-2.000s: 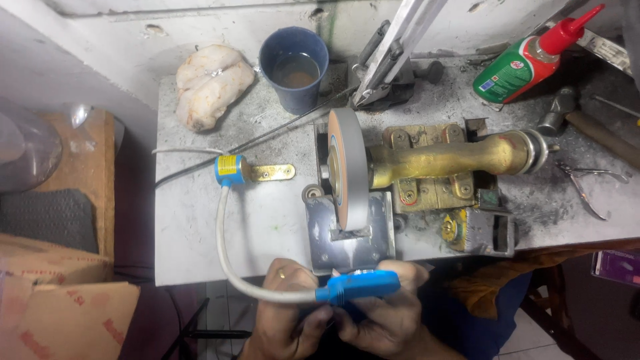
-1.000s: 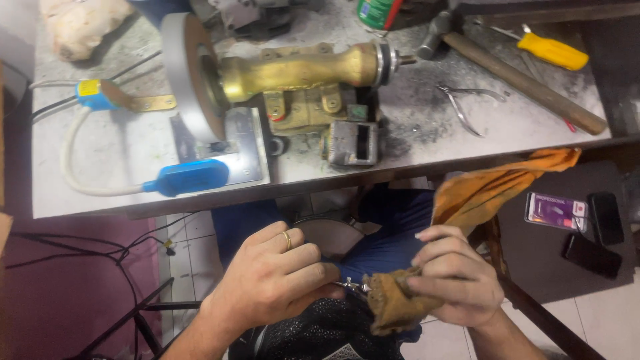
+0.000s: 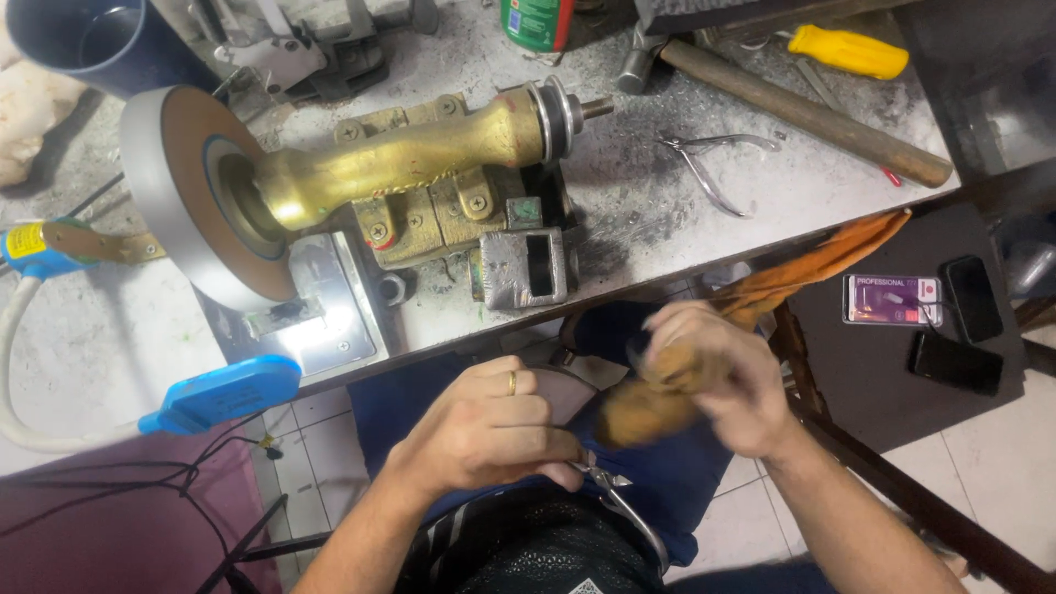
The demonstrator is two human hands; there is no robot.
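Note:
Between finger and thumb, my left hand [image 3: 495, 429] holds a small pair of steel cuticle nippers [image 3: 615, 487] by one handle, over my lap. My right hand [image 3: 722, 375] grips a brown rag [image 3: 648, 412], blurred by motion, just above and to the right of the nippers. Beyond both hands, a bench grinder with a grey-rimmed wheel [image 3: 186, 198] and a gold-painted spindle housing [image 3: 412, 165] is mounted on the bench. A second pair of nippers [image 3: 714, 165] lies spread on the bench to its right.
A blue lamp head [image 3: 231, 392] on a white flexible neck overhangs the bench's front left edge. A hammer [image 3: 808, 111] and a yellow-handled screwdriver [image 3: 850, 51] lie at the right. An orange cloth [image 3: 825, 256] hangs by the front edge. Phones [image 3: 957, 363] rest on a dark surface, lower right.
Two seconds ago both hands were together behind the blue lamp head; now they are apart below the bench. Since one second ago, the rag in my right hand has risen off the nippers. The view has shifted.

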